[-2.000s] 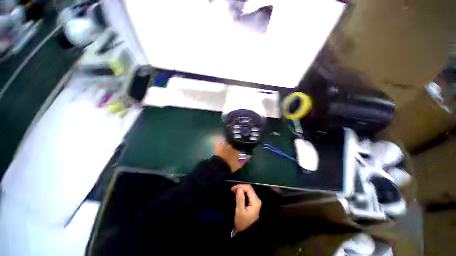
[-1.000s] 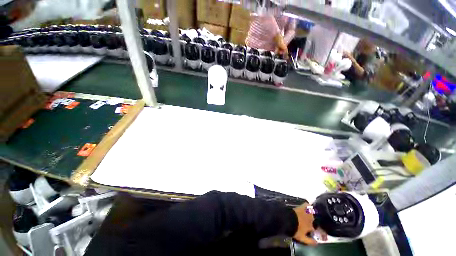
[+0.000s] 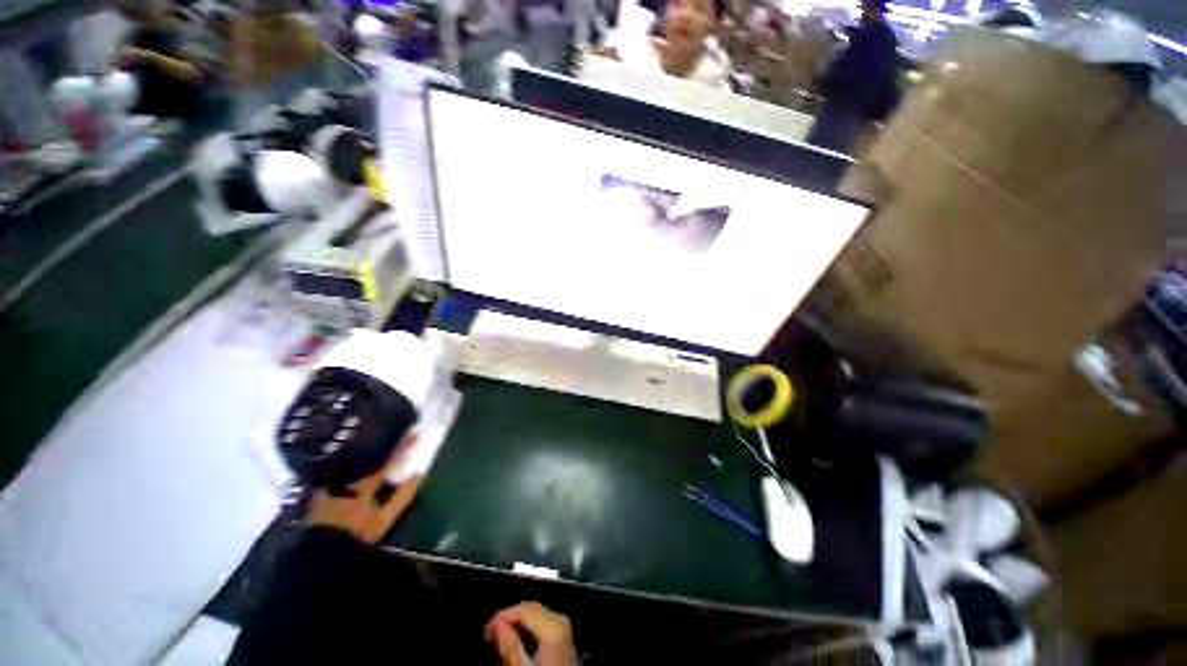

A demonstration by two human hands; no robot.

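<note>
My left hand [image 3: 378, 505] holds a dome security camera [image 3: 345, 429] by its lower side, above the left edge of the bench. Its black face with small round lights points toward me, and its white shell [image 3: 404, 358] lies behind. My palm and some fingers are hidden. My right hand [image 3: 536, 638] is low at the bench's front edge, partly cut off by the picture's bottom. Its fingers are loosely curled with a gap at the thumb, and nothing shows in it.
A bright monitor [image 3: 625, 247] stands behind the keyboard [image 3: 586, 367]. Yellow tape [image 3: 759, 396], a white mouse [image 3: 788, 520], a thin blue tool [image 3: 724, 510] and a black cylinder [image 3: 911, 419] are at the right. White foam [image 3: 143, 455] lies left. White cameras sit low right; people are behind.
The view has swung from the conveyor side back to the monitor. The camera is still in my left hand, now left of the keyboard. My right hand has come back into view.
</note>
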